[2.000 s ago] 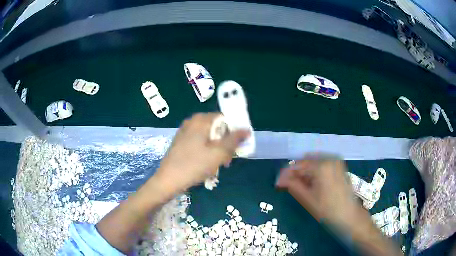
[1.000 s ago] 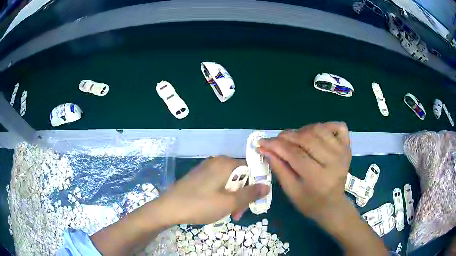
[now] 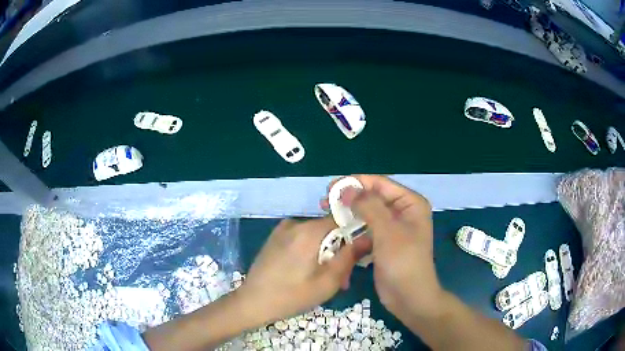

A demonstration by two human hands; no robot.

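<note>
My left hand [image 3: 301,257] and my right hand [image 3: 394,236] meet in front of the belt rail. Both hold a white base plate [image 3: 346,200] that stands upright between them, partly covered by my right fingers and thumb. My left hand also holds a second white base [image 3: 330,247] with dark slots. Whether a small insert is pinched in my right fingers is hidden. Small white inserts [image 3: 329,332] lie in a heap on the bench below my hands.
A green conveyor belt [image 3: 397,147] carries scattered bases and a printed body shell [image 3: 340,110]. A clear plastic bag [image 3: 171,240] with white pieces lies left. Bases [image 3: 483,245] lie on the bench at right, beside a pinkish-beige bag [image 3: 599,240]. A grey post [image 3: 24,171] slants at far left.
The belt items have moved right. My right hand, away from the base two seconds ago, came onto it and now covers more of it. My left hand has shifted slightly down since the first frame.
</note>
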